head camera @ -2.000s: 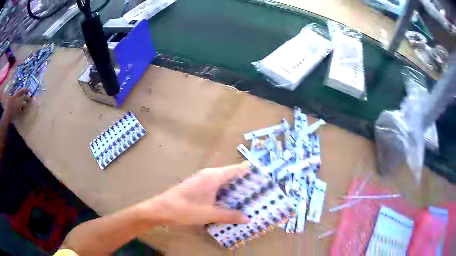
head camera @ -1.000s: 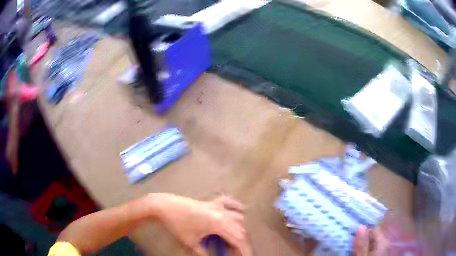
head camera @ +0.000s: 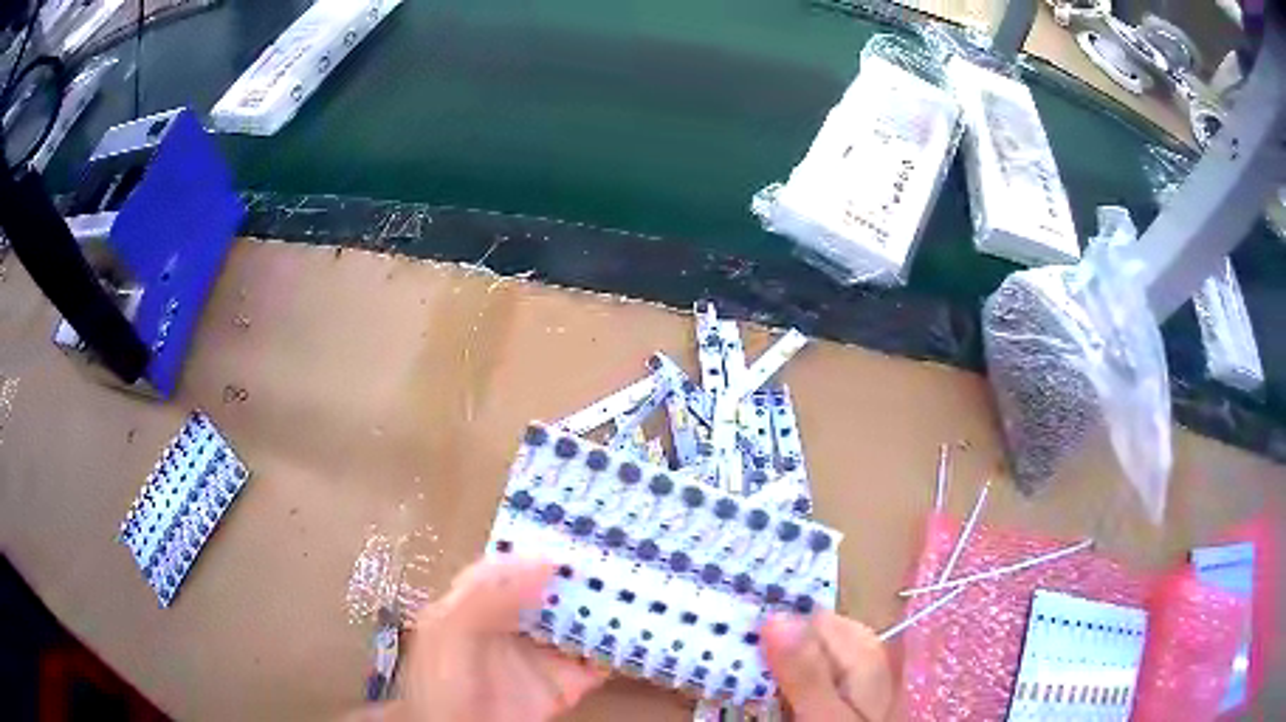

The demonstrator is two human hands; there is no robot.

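Note:
A white PCB panel [head camera: 663, 550] with rows of dark round parts is held up near the bottom centre. My left hand [head camera: 494, 642] grips its left end and my right hand [head camera: 832, 670] grips its lower right end, thumbs on its face. Separated PCB strips [head camera: 726, 409] lie in a loose heap behind the panel, which partly hides them. A part-panel [head camera: 185, 508] lies apart at the left. Side cutters [head camera: 382, 660] lie beside my left hand, partly cut off and hidden.
Clipped leads [head camera: 388, 564] lie near the cutters. The blue-violet machine [head camera: 176, 247] is at left. Bagged white blocks [head camera: 882, 169] lie on the green belt [head camera: 564, 127]. A bag of small components [head camera: 1041, 374] is at right, near pink bubble wrap [head camera: 966, 635] with thin white sticks.
The panel has come from over the heap to front centre, and both hands now hold it. My left hand has let go of the dark-handled tool. The view has turned right.

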